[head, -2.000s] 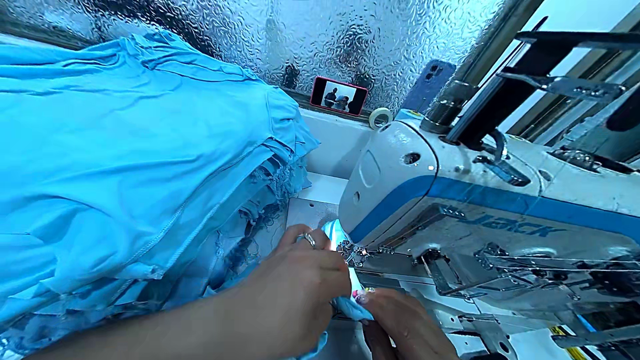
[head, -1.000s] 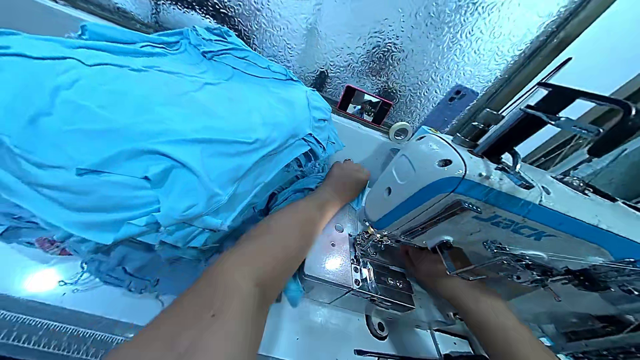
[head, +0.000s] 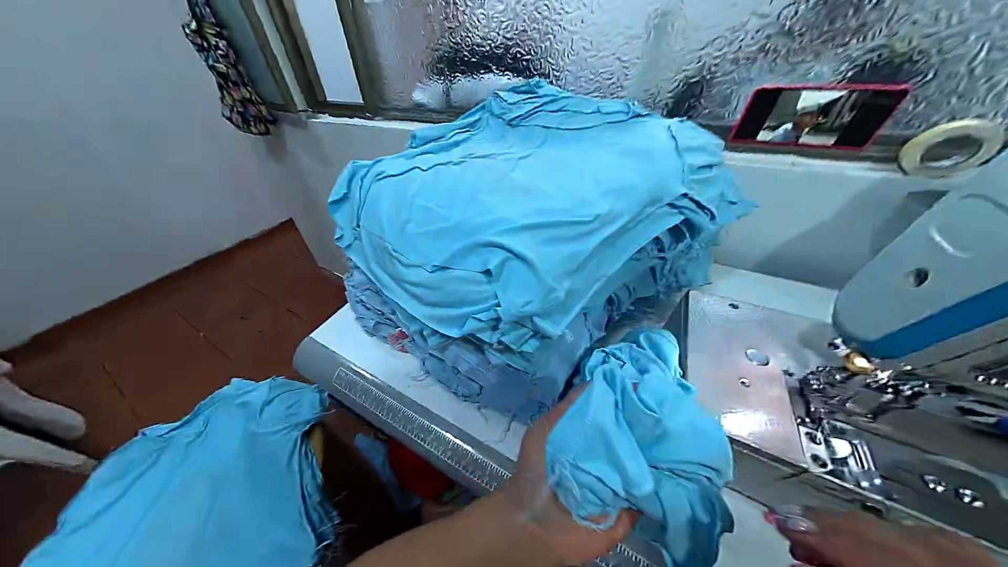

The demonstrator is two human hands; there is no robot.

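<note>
My left hand (head: 563, 504) grips a bunched light-blue fabric piece (head: 646, 449) above the table's front edge, left of the metal bed (head: 748, 370) of a sewing machine (head: 937, 268). At the lower right, my right hand (head: 866, 535) is partly in view, low and blurred, near the front edge of the machine bed; whether it holds anything is not clear. Behind the held fabric rises a tall pile of light-blue fabric pieces (head: 504, 213) with frayed edges. A second heap of light-blue fabric (head: 205, 480) lies lower, left of the table.
A ruler strip (head: 425, 425) runs along the edge of the white table (head: 339, 339). On the window ledge stand a red-edged phone (head: 819, 116) and a roll of tape (head: 950, 147). Brown floor (head: 197, 315) and patterned cloth (head: 228, 71) are at left.
The view has swung left, bringing the floor and lower fabric heap into sight. My left hand has come back from beside the machine and now holds bunched fabric. My right hand has left the needle area.
</note>
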